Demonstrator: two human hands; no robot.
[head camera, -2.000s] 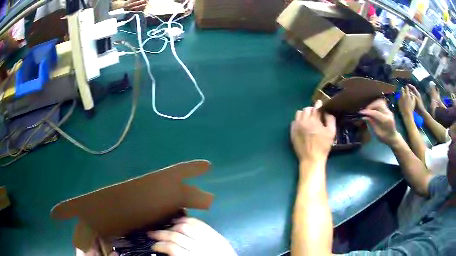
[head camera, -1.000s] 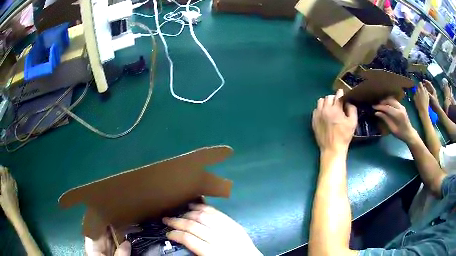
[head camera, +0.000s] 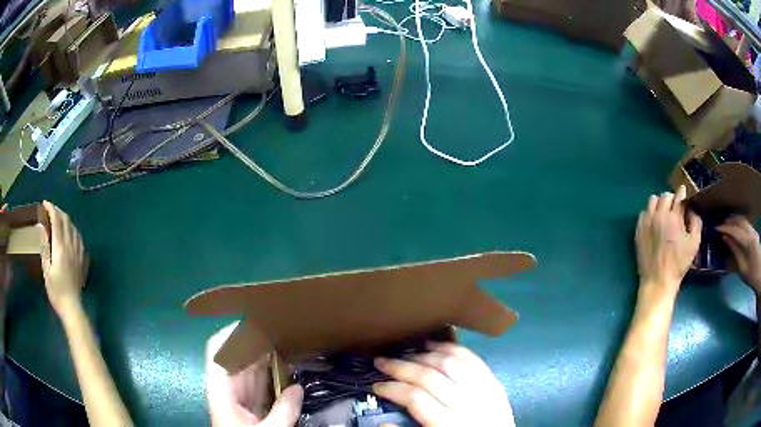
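The small brown mailer box (head camera: 359, 308) lies at the bottom centre, its lid upright with rounded ends and side flaps. A black cable bundle (head camera: 338, 373) lies across the inside. A dark grey-blue power adapter (head camera: 382, 415) with a pale plug part shows at the bottom edge, partly cut off. My left hand (head camera: 242, 388) holds the box's left side, thumb over the wall. My right hand (head camera: 446, 388) lies over the box's right part with its fingers on the cables and adapter. What lies beneath the cables is hidden.
Another person's hands (head camera: 667, 238) work in a similar box at right; another person's hand (head camera: 65, 258) holds a box at far left. White cable (head camera: 511, 133), grey cable (head camera: 313, 197), a blue bin (head camera: 175, 46), a table post (head camera: 288, 67) and an open carton (head camera: 684, 71) stand further back.
The view has swung left, so the box and my hands appear further right. The other person's hand at left now shows with a box. My left fingers and thumb show more clearly at the box's side.
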